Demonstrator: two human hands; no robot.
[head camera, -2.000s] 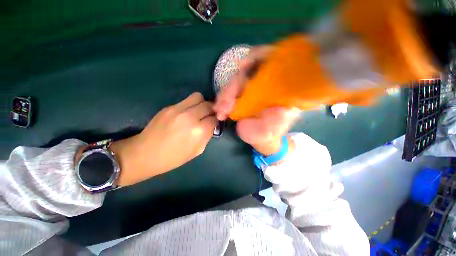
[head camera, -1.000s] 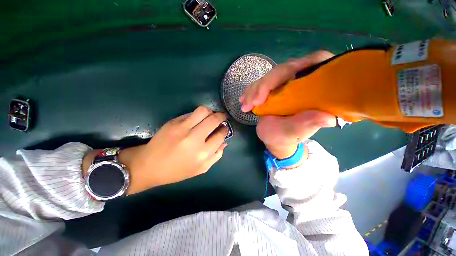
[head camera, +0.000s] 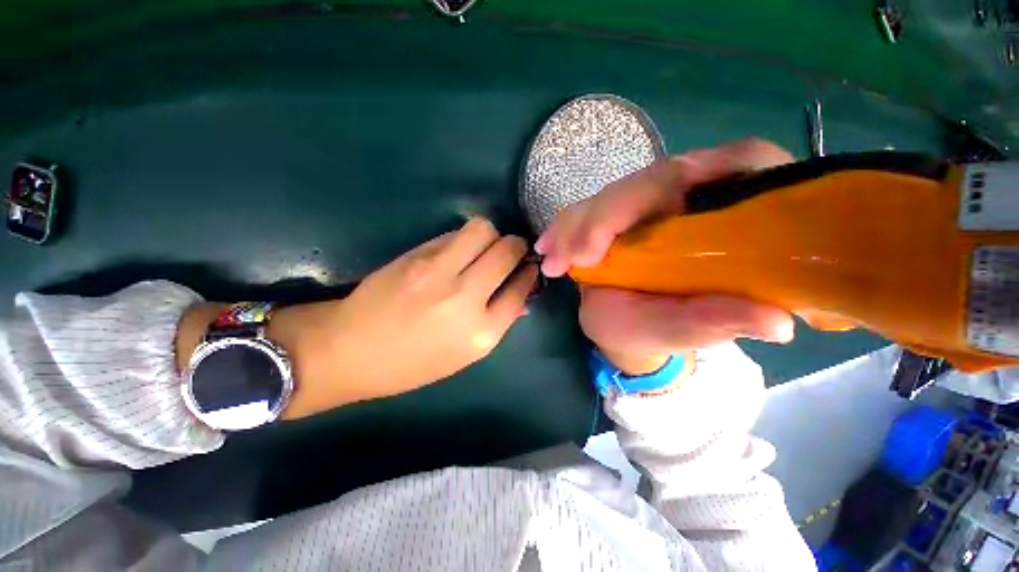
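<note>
My right hand grips the large orange electric screwdriver, its front end pointing left. My left hand is closed on a small dark watch housing, mostly hidden by the fingers. The fingertips of both hands are close together at the housing, and the screwdriver's tip meets it there. The bit is barely visible. The round grey screw dish lies just beyond my right fingers, its lower right part covered by my hand.
Another housing lies at the far left. One shows at the top edge, cut off, and one at the upper right. Silver tweezers lie beyond the screwdriver. A black parts tray shows at the right.
The screwdriver and my right hand have moved from over the dish to the housing in my left hand. The view has shifted a little.
</note>
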